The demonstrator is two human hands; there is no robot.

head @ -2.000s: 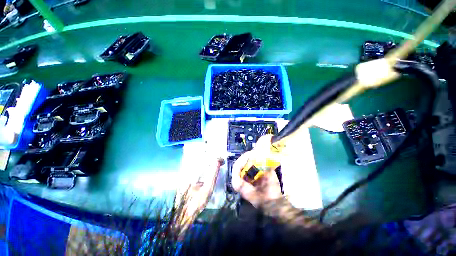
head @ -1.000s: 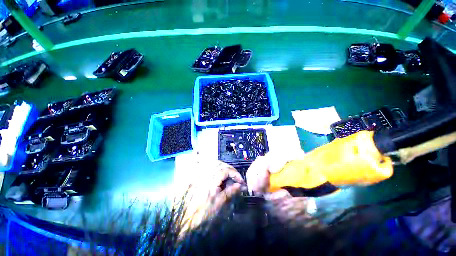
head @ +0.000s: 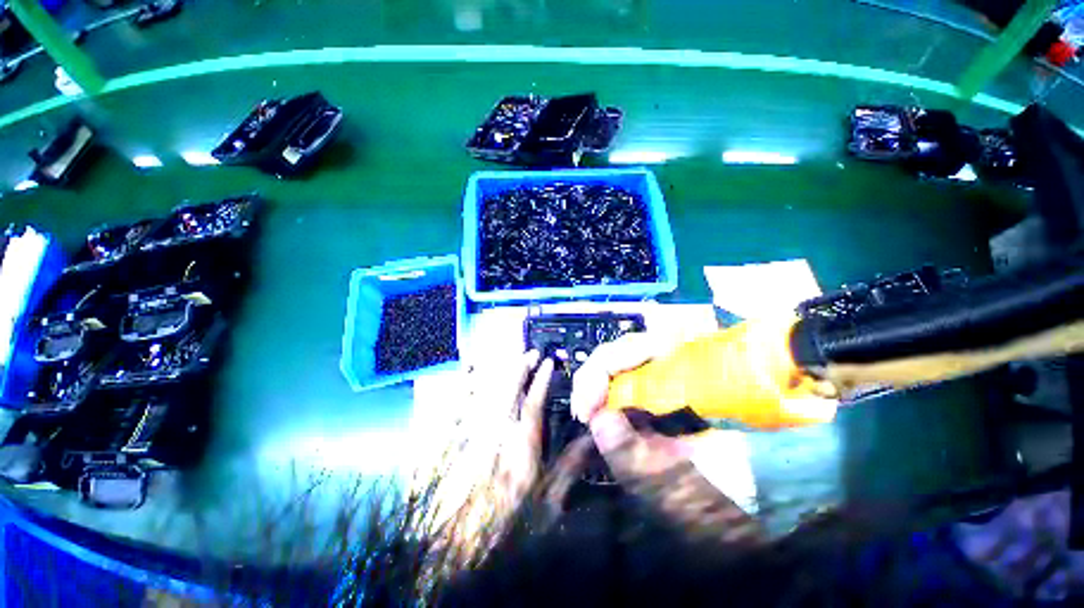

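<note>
An open black device housing (head: 571,335) lies on the white work mat (head: 490,362), with dark parts and pale spots in its upper half. Its lower part is mostly hidden by my hands and by hair at the bottom of the view. My right hand (head: 624,398) is closed around the front of the yellow-orange electric screwdriver (head: 731,378), which lies nearly level over the housing. The driver's tip is hidden. My left hand (head: 521,434) is at the housing's left side, fingers on or beside it; whether it grips anything is hidden.
The larger blue bin (head: 668,238) of black fittings stands behind the mat, the smaller screw bin (head: 357,327) left of it. Black trays (head: 220,297) of parts are at left. Housings (head: 523,128) lie along the back. A paper slip (head: 761,289) and the black cable (head: 939,327) are at right.
The screwdriver has swung from pointing up over the housing to nearly level, and has since shifted slightly left. My left fingers, bent near my right hand a second ago, now extend along the housing's left side.
</note>
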